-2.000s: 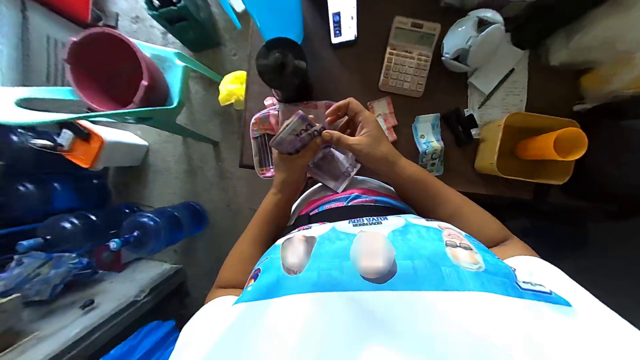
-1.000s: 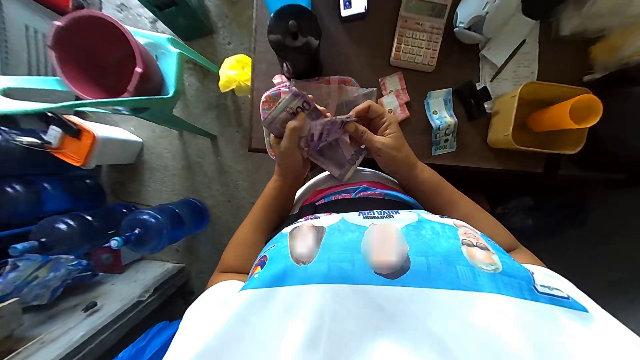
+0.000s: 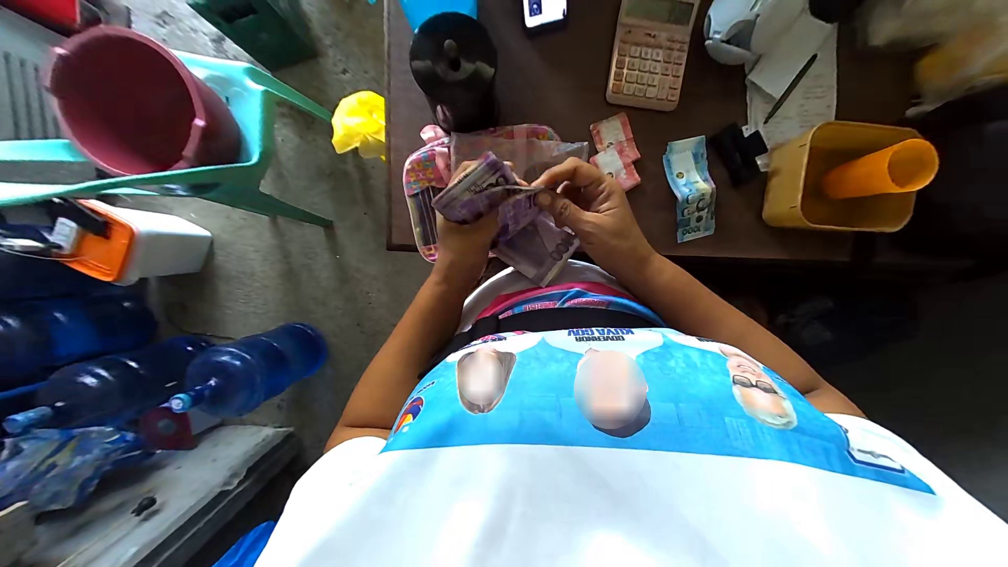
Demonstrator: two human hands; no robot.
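Note:
My left hand (image 3: 470,236) holds a folded wad of purple banknotes (image 3: 475,189) at the table's near edge. With thumb and fingertips, my right hand (image 3: 594,211) pinches the edge of a note from the wad. More purple notes (image 3: 542,248) hang fanned out below, between both hands. Behind my left hand lies a patterned pink pouch (image 3: 421,175) with a clear plastic bag (image 3: 512,153) on it. Red banknotes (image 3: 615,150) and a blue banknote (image 3: 691,189) lie on the table to the right of my right hand.
On the dark table (image 3: 551,87) are a calculator (image 3: 652,59), a phone (image 3: 545,12), a black rounded object (image 3: 453,67), papers with a pen (image 3: 790,88), and a yellow container (image 3: 835,216) holding an orange cup (image 3: 882,169). A maroon bucket (image 3: 130,102) stands on a green stool at left, above blue water bottles (image 3: 256,370).
My right fingers have shifted along the notes and now pinch one near the top of the wad. The view has moved slightly.

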